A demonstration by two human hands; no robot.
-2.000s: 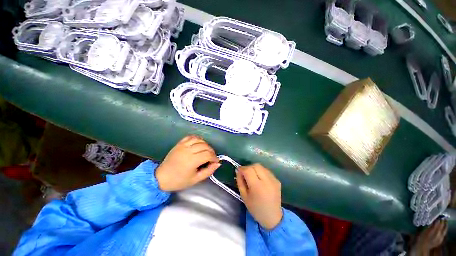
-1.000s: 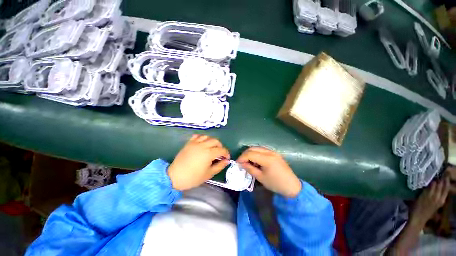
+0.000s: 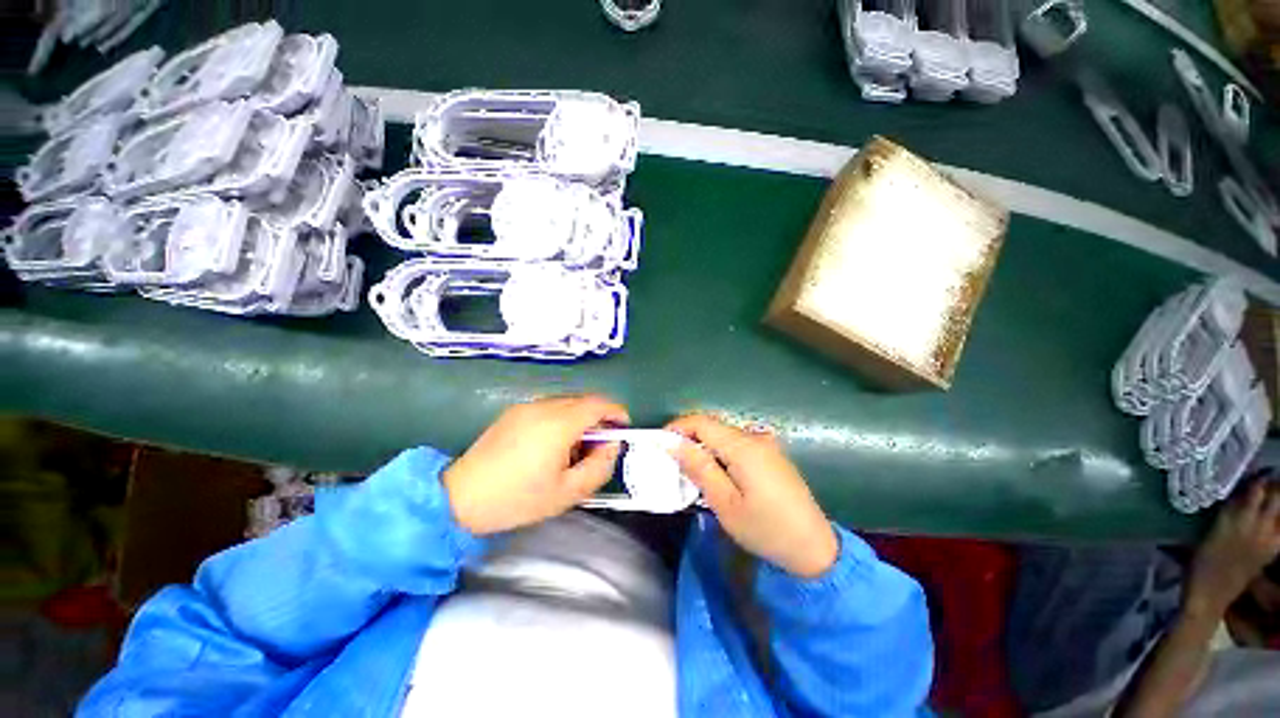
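A white plastic frame with a white disc at its right end lies level between my hands at the green bench's near edge. My left hand grips its left end, fingers bent over the loop. My right hand holds its right end, fingertips at the disc. No insert can be made out; fingers cover parts of the frame. Three short stacks of frames stand just ahead of my hands. The open carton, with pale shiny contents, stands ahead and to the right.
Large overlapping frame stacks stand at the left. A fanned pile of frames is at the far right, beside another person's hand. Frame stacks and loose frames lie across the pale stripe. A brown box is below the bench at lower left.
The frame, earlier tilted with an open loop showing, now lies level with its disc visible. My right hand has moved onto the disc end. The view has shifted, moving the stacks and carton leftward in the picture.
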